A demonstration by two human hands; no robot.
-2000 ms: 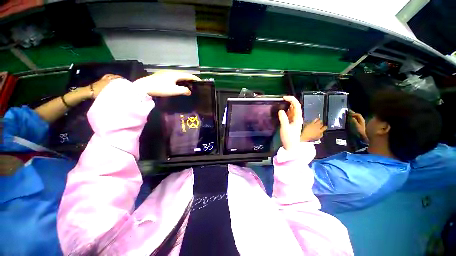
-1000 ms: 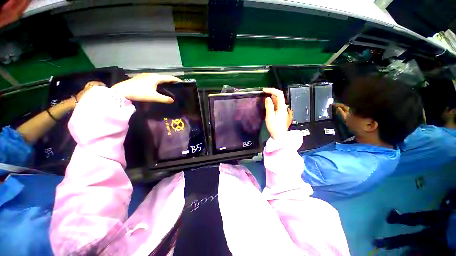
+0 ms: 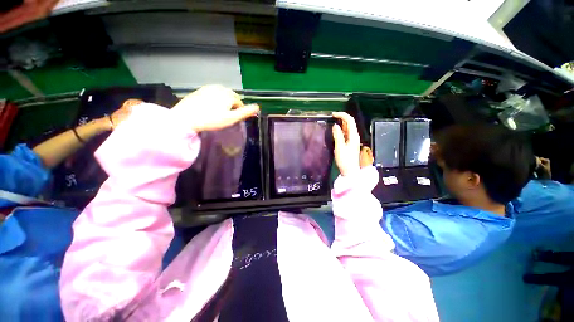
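Two tablets lie side by side in a black tray (image 3: 264, 202) in front of me. The left tablet (image 3: 220, 165) has a dark screen with faint reflections and the mark "B5" at its lower right. The right tablet (image 3: 301, 156) shows a dim screen with a row of small marks low down and a similar handwritten mark. My left hand (image 3: 217, 110) is over the left tablet's top edge, one finger stretched to its upper right corner. My right hand (image 3: 346, 141) rests on the right tablet's upper right edge, fingertips at the corner, partly hidden.
At the right, a person (image 3: 497, 170) in blue sits by a tray with two lit tablets (image 3: 387, 143). At the left, another person's arm (image 3: 82, 133) reaches over dark trays (image 3: 78, 166). A long white shelf (image 3: 403, 19) runs above the green bench. Clear plastic (image 3: 519, 107) lies far right.
The yellow logo on the left tablet has gone. A row of small marks now shows on the right tablet. My left hand has moved right, its finger now at the left tablet's top right corner.
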